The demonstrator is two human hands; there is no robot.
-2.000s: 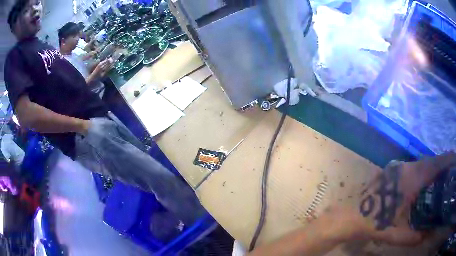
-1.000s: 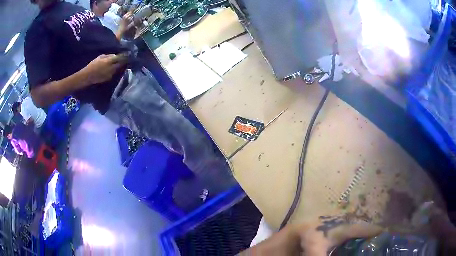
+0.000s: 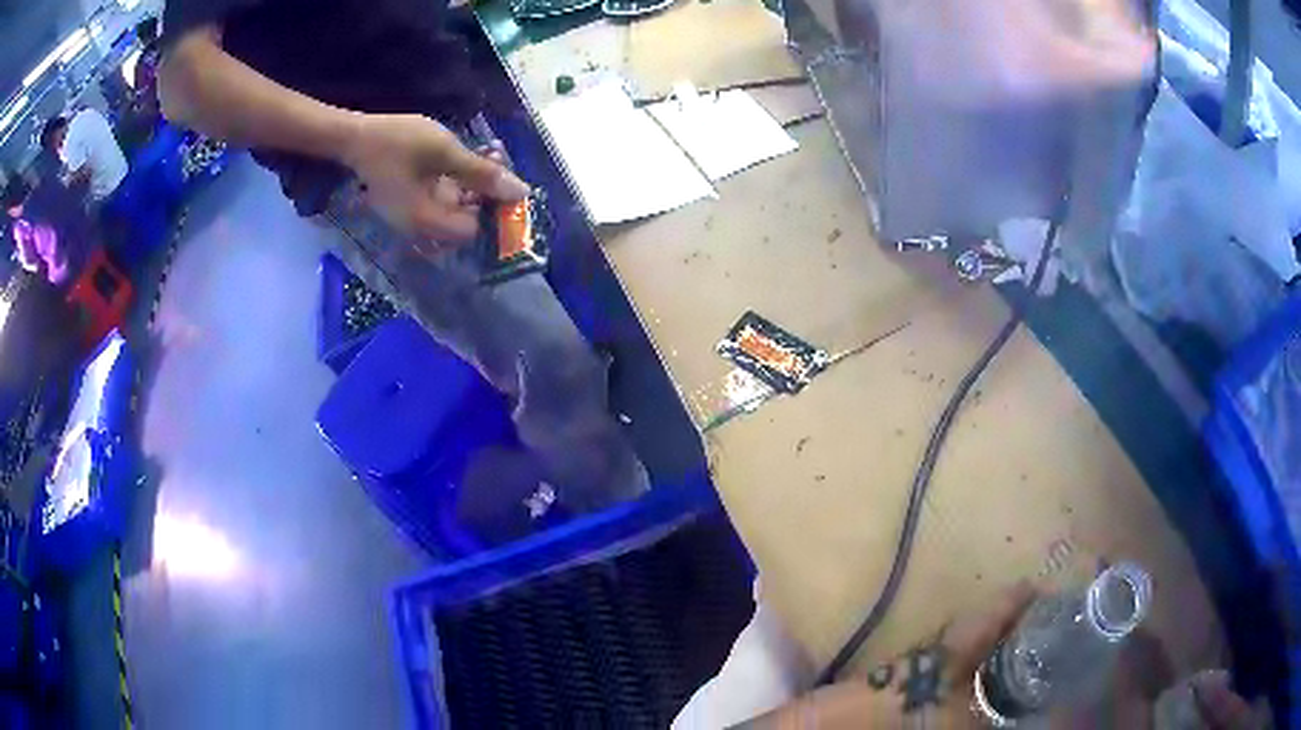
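A clear bottle is tilted at the lower right, its round open mouth towards the upper right, with no cap on it. My left hand is around the bottle; its tattooed wrist comes in from the bottom edge. Part of what looks like my right hand shows blurred at the bottom right, cut off by the edge; whether it holds anything cannot be seen.
Tan cardboard covers the bench, with a black cable, an orange-and-black packet and white sheets. A standing person's hand holds a similar packet. A blue crate stands below; another blue container is right.
My view has shifted, with more of the crate showing. The bottle's open mouth now shows. The other person's hand has come forward with a packet. The packet on the cardboard looks turned.
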